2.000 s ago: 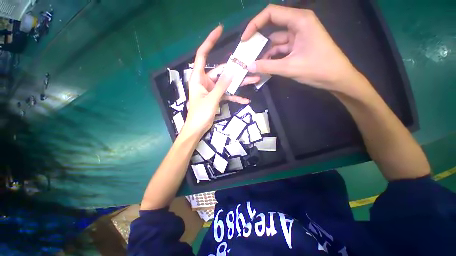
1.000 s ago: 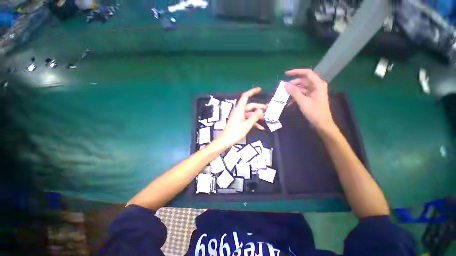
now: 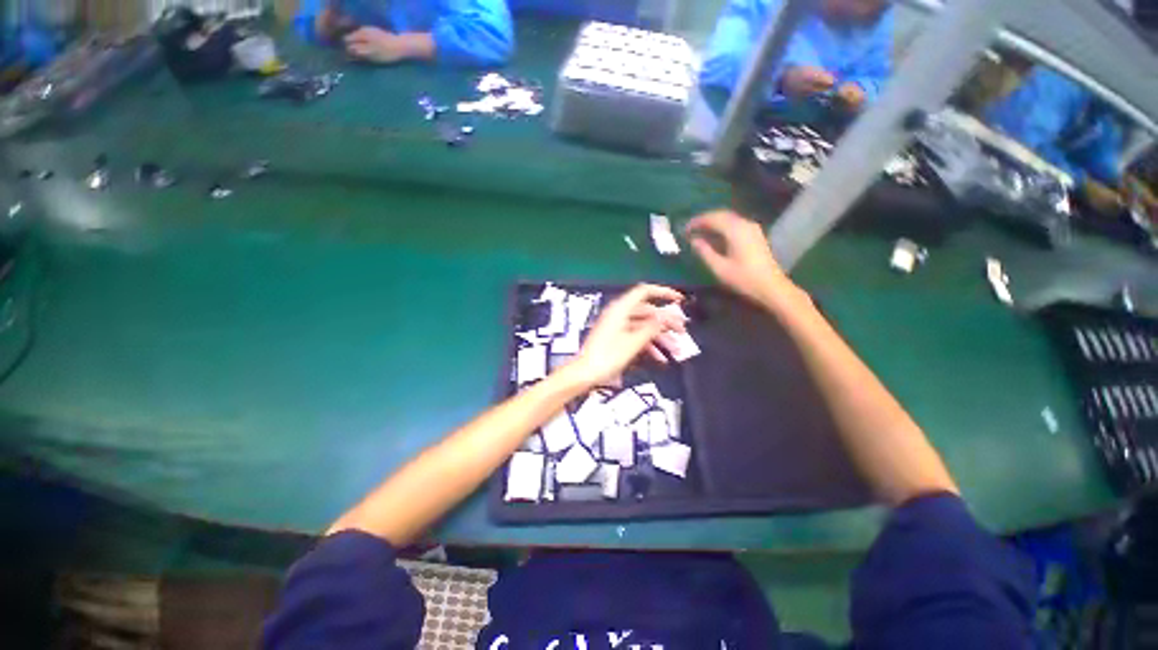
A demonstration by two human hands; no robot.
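A black divided tray lies at the bench's near edge. White and silver display modules are heaped in its left half. My left hand is over that half near the divider, with a small white module at its fingertips; the fingers partly hide it. My right hand is beyond the tray's back edge, fingers bent and blurred, with nothing seen in it. A joined white strip lies on the green bench just left of my right fingertips.
A slanting grey post stands behind my right hand. A stacked white block and small loose parts are across the bench. Two black trays stand right, one with rows of parts. People in blue smocks work opposite.
The joined strip has left my hands and lies on the bench beyond the tray. My right hand has moved away from my left. The view has tilted up, showing more of the bench.
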